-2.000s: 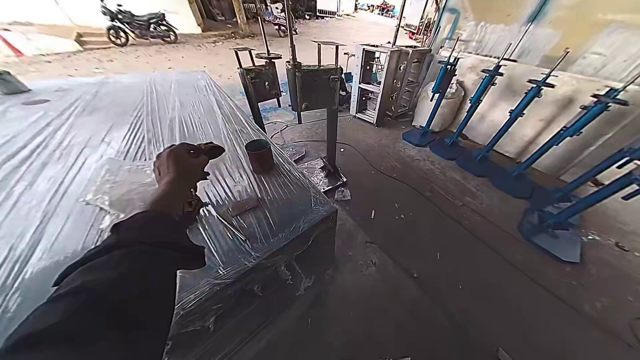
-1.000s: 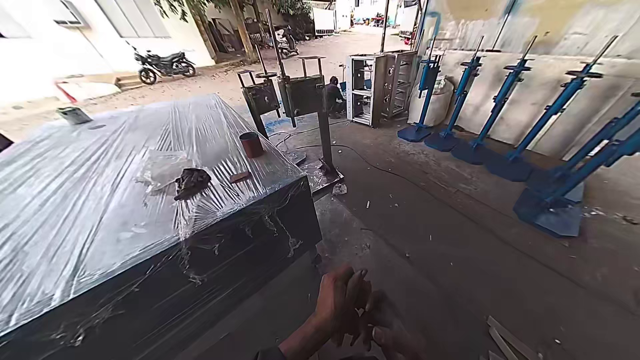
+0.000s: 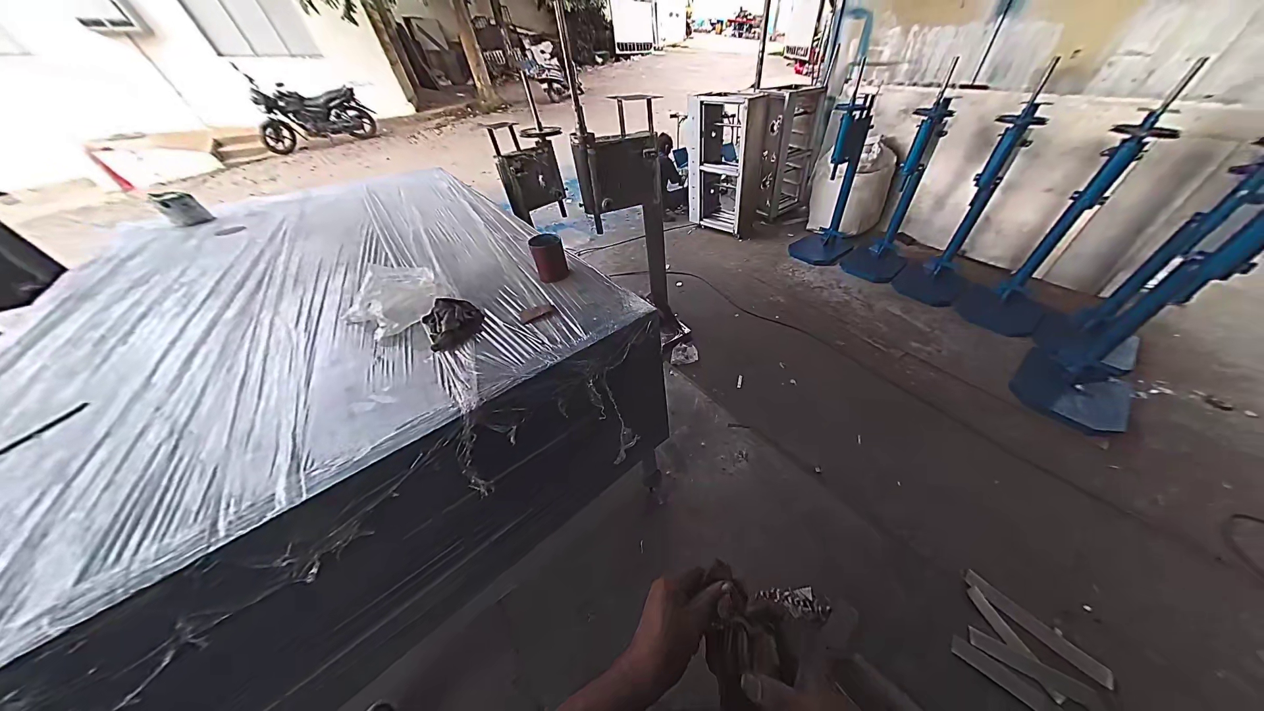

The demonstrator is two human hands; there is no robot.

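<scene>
My left hand (image 3: 671, 627) is low in the view, its fingers closed on a dark, crumpled piece (image 3: 736, 632) that looks like cloth. My right hand (image 3: 795, 686) grips the same piece from the right and is blurred and partly cut off by the lower edge. Beside the fingers shows a small rough strip (image 3: 795, 599), too unclear to name. To the upper left, on a box wrapped in clear plastic film (image 3: 247, 346), lie a clear plastic bag (image 3: 395, 296), a dark crumpled bundle (image 3: 452, 323) and a small flat reddish block (image 3: 536, 313). A dark red can (image 3: 548, 258) stands near them.
Flat strips (image 3: 1032, 642) lie on the floor at lower right. Blue metal stands (image 3: 997, 197) lean along the wall. A cable (image 3: 790, 321) crosses the floor. Metal frames (image 3: 731, 163) stand behind, near a crouching person (image 3: 673, 173). A tin (image 3: 181, 208) sits on the box's far corner.
Two seconds ago one hand in a dark sleeve was over the wrapped box; since then both hands have come together low over the floor. The dark bundle shows uncovered on the film.
</scene>
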